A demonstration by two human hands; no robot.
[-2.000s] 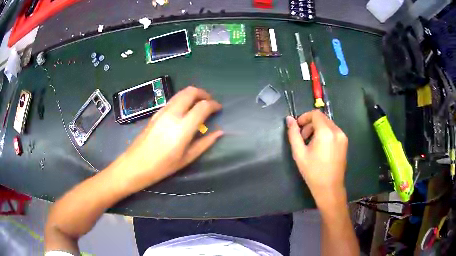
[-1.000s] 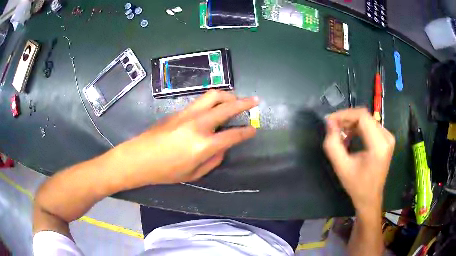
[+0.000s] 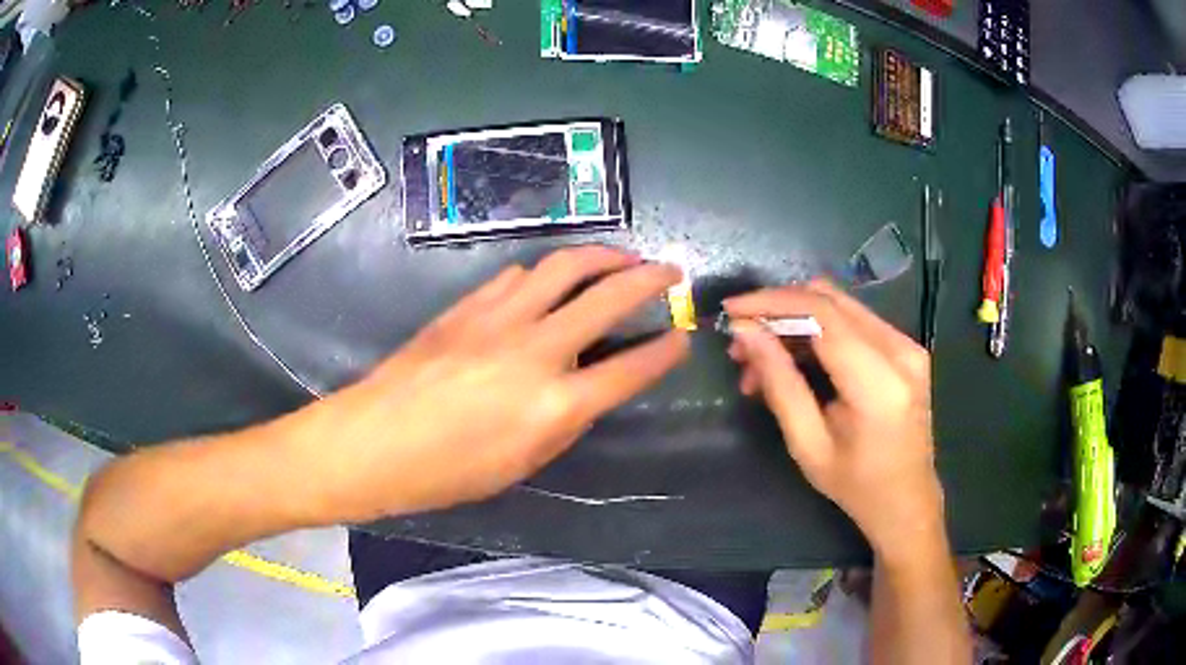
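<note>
A small white-and-yellow piece [image 3: 682, 305] lies between the spread fingertips of my left hand [image 3: 520, 364]; whether they grip it or only touch its ends is unclear. My right hand [image 3: 845, 377] is closed on a thin white-handled tool [image 3: 791, 326], its tip pointing left, close beside the piece. The black phone half [image 3: 514, 182] with its dark screen lies flat beyond my left hand. The silver-grey bezel [image 3: 297, 195] lies tilted to its left.
The LCD module [image 3: 622, 29], green board [image 3: 791, 39] and brownish board [image 3: 903, 96] lie at the back. A clear film piece [image 3: 881, 256], red-handled screwdriver [image 3: 995, 260], blue pry tool [image 3: 1047, 195] and lime-green electric screwdriver [image 3: 1091, 481] are at right. A thin white cord [image 3: 241, 321] curves at left.
The view has shifted. My right hand has come left from beside the tools to the small piece, now with the white-handled tool in its fingers. My left hand stays around the piece.
</note>
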